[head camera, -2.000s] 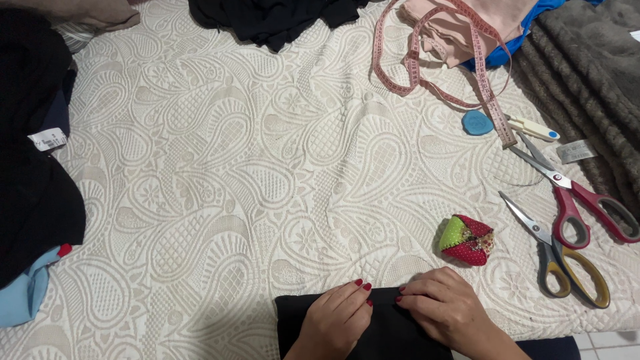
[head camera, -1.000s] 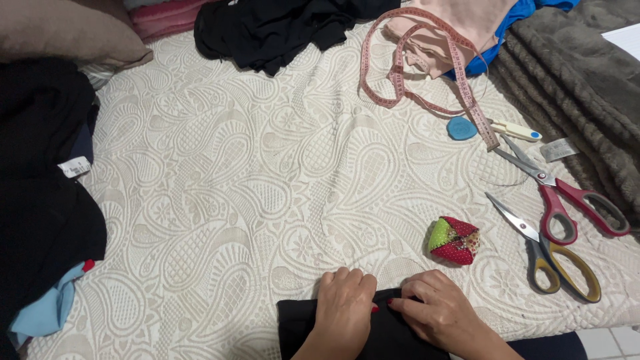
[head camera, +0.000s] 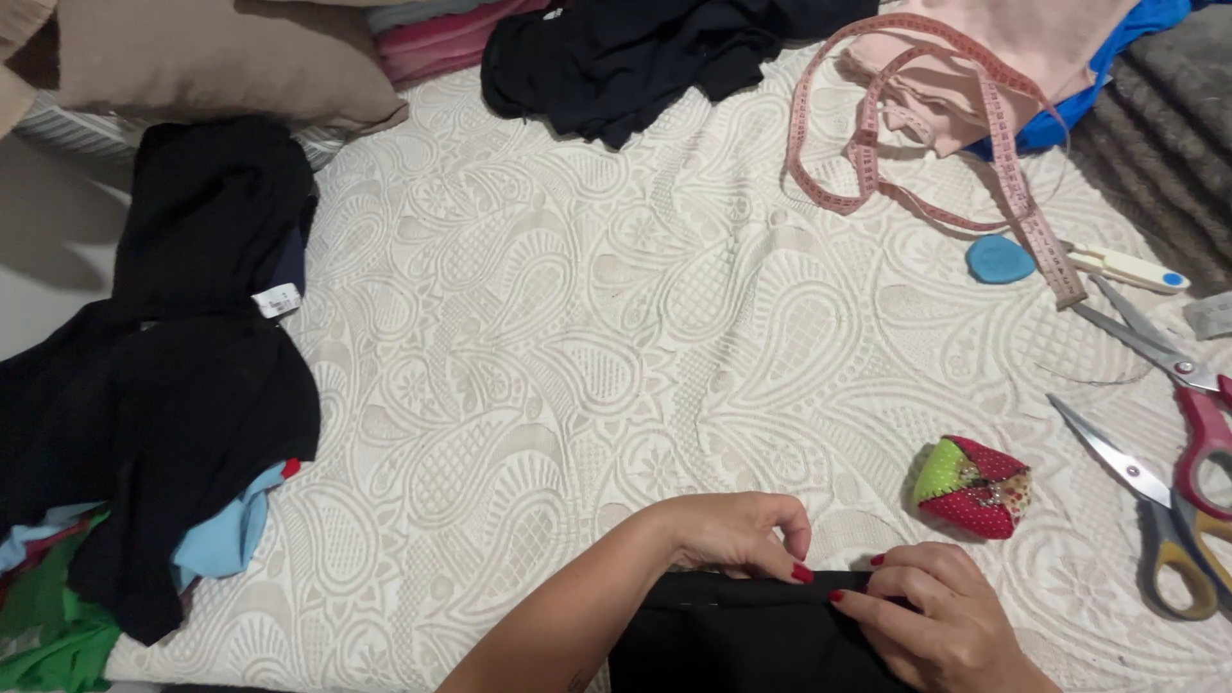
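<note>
Black fabric (head camera: 751, 640) with a folded upper edge lies at the bottom of the view, and a small pin-like glint shows along its fold. My left hand (head camera: 736, 534) rests at that edge, thumb on the fold and index finger curled above it; whether it pinches the cloth is unclear. To its right, my right hand (head camera: 938, 611) grips the folded edge between thumb and fingers. A red and green patchwork pincushion (head camera: 974, 487) sits just above my right hand. Yellow-and-grey-handled scissors (head camera: 1134, 472) lie to the right, their blades apart from the hand.
Red-handled scissors (head camera: 1186, 368), a thread snipper (head camera: 1131, 268), a blue tailor's chalk (head camera: 1000, 260) and a pink tape measure (head camera: 866, 144) lie at the right on the patterned bedspread (head camera: 539, 337). Black garments (head camera: 212, 404) are heaped left, another black cloth (head camera: 635, 63) at the top, a cushion (head camera: 221, 63) upper left.
My left hand has lifted its fingers from the black fabric's fold, index finger now curled above the edge. My right hand stays on the fold. The view has shifted.
</note>
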